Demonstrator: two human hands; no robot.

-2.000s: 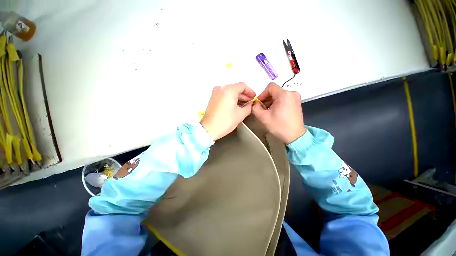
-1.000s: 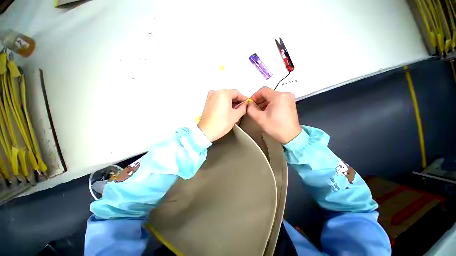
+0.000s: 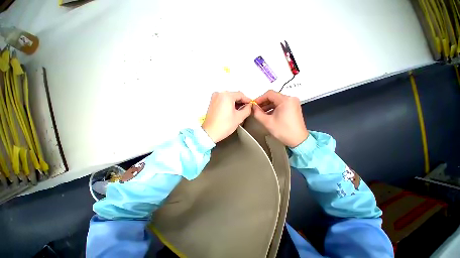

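A large taupe bag body (image 3: pixel 217 191) hangs over the lap, its top corner at the table's edge. My left hand (image 3: pixel 225 115) pinches that corner from the left. My right hand (image 3: pixel 283 116) pinches it from the right. The fingertips of both hands meet at a small bit of yellow edge tape (image 3: pixel 253 103). The fingers partly hide the corner. A yellow strip also runs along the bag's lower left edge. Another yellow bit shows beside my left wrist.
Red-handled thread snips (image 3: pixel 290 58) with a black cord and a purple lighter (image 3: pixel 265 69) lie beyond my hands. A yellow scrap (image 3: pixel 227 70) is left of them. Stacked bag bodies stand left (image 3: pixel 20 121) and right (image 3: pixel 440 30). A scrap tub (image 3: pixel 92 182) is below the table edge; an amber bottle (image 3: pixel 22 41) is upper left.
Both hands keep pinching the yellow bit at the bag corner, with only slight finger shifts. The view has shifted slightly, moving the table items in the picture.
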